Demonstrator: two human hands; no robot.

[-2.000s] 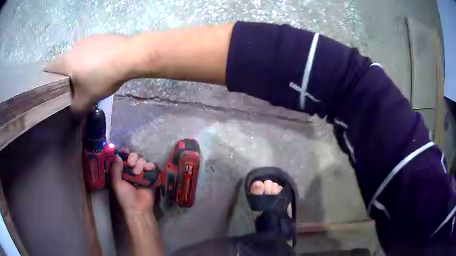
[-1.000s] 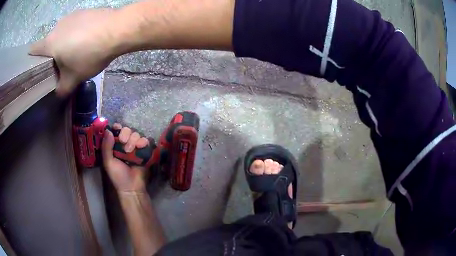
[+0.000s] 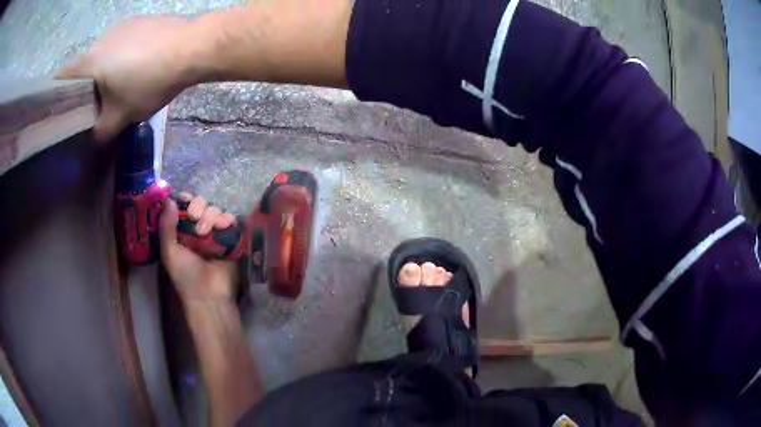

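A red and black cordless drill (image 3: 285, 238) is at the left, chuck towards the top, its small light glowing. My left hand (image 3: 190, 263) is closed round its grip, with fingertips and thumb showing. My right hand (image 3: 138, 71) reaches across the top and grips the end corner of a plywood frame (image 3: 46, 121). The black chuck is just below this hand, inside the frame's corner. The bit's tip and any screw are hidden. A narrow white strip (image 3: 158, 138) stands beside the chuck.
A worn concrete floor (image 3: 359, 192) with a long crack lies below. My sandalled foot (image 3: 434, 288) is right of the drill. A thin wooden strip (image 3: 546, 346) lies right of the foot. A long brown board (image 3: 697, 75) is at the upper right.
The drill and both hands keep their places at the frame corner. The battery end looks slightly more tilted. The foot, drill and sleeve appear slightly further left as the view has shifted.
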